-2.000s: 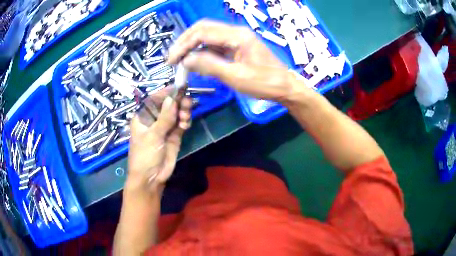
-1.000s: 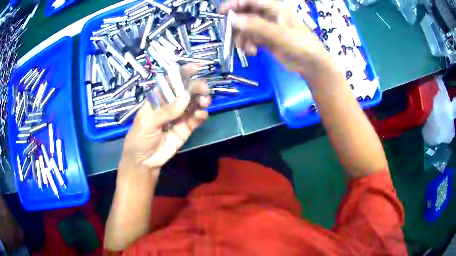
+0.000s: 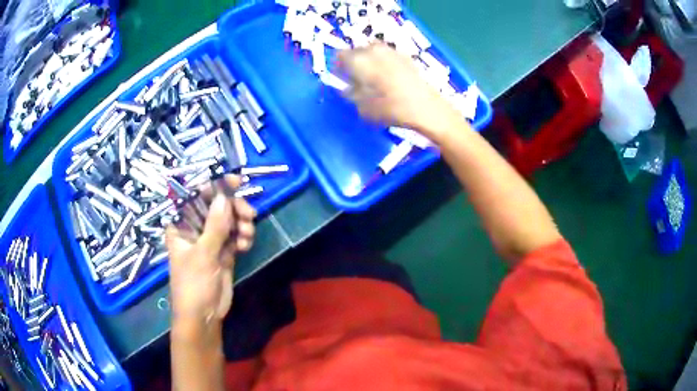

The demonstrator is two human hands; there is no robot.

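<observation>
Silver metal tubes (image 3: 115,197) lie heaped in the blue middle tray (image 3: 299,169). My left hand (image 3: 208,256) is over the near edge of this tray, with its fingers curled around several metal tubes; their ends blend with the heap behind. White tubes (image 3: 428,72), some with dark ends, lie in the blue right tray (image 3: 351,197). My right hand (image 3: 386,88) is blurred over the right tray, fingertips down at the white tubes. Whether it holds one cannot be told.
The blue left tray (image 3: 115,374) holds scattered silver tubes, cut off by the picture's edge. Another tray of white pieces (image 3: 65,65) lies at the far left. Beyond the bench edge are a red stool (image 3: 577,84), a white plastic bag (image 3: 623,99) and a small blue tray (image 3: 672,208).
My right hand has moved from above the middle tray to the white tubes in the right tray. My left hand still holds tubes, now lower. The view has shifted to the right.
</observation>
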